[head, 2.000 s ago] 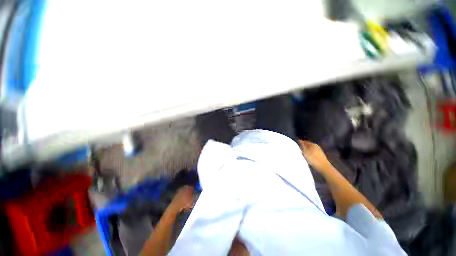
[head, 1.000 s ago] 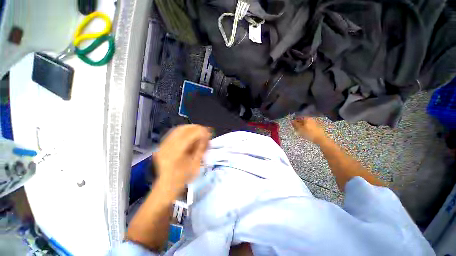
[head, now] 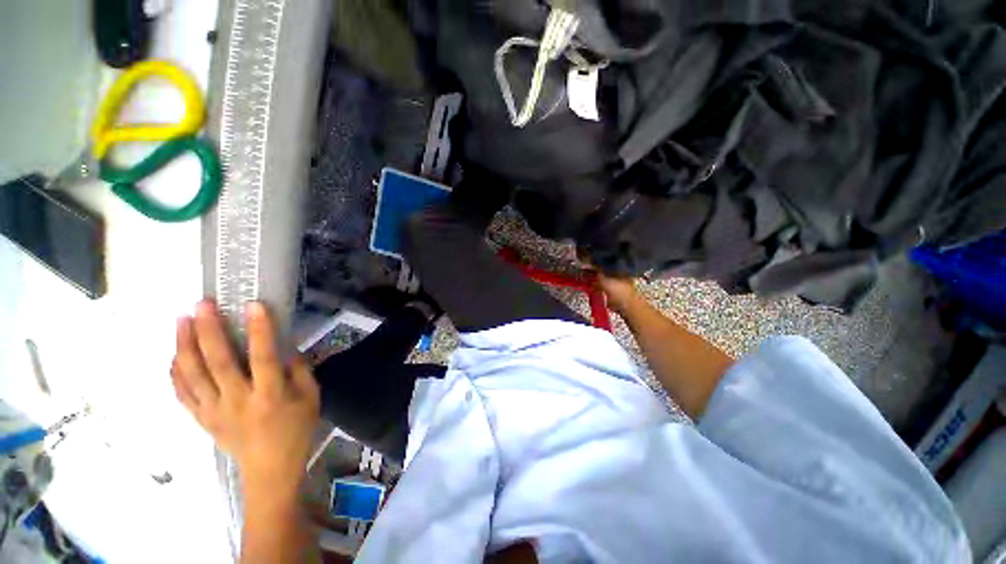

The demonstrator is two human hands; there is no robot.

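Observation:
A large heap of dark grey garments (head: 750, 176) lies at the upper right, beyond the wearer's lap. A pale cord (head: 535, 66) with a white tag lies on it. My left hand (head: 245, 386) rests on the front edge of the white table, fingers spread over the tape rule (head: 248, 143), holding nothing. My right hand (head: 605, 284) is at the heap's lower edge, beside a red bar (head: 552, 278). Its fingers are partly hidden in shadow and dark cloth, so its grip cannot be told.
Scissors with yellow and green handles (head: 166, 180) and a black smartphone (head: 55, 237) lie on the table. Blue-topped foot pedals (head: 403, 212) are below. Machine parts show at the lower left. A blue bin (head: 971, 281) and a white object with "JACK" lettering (head: 943, 435) are at the right.
The view has swung from the long table to the heap. Since one second ago, my left hand has moved from above the lap onto the table edge. My right hand has moved left to the heap's edge.

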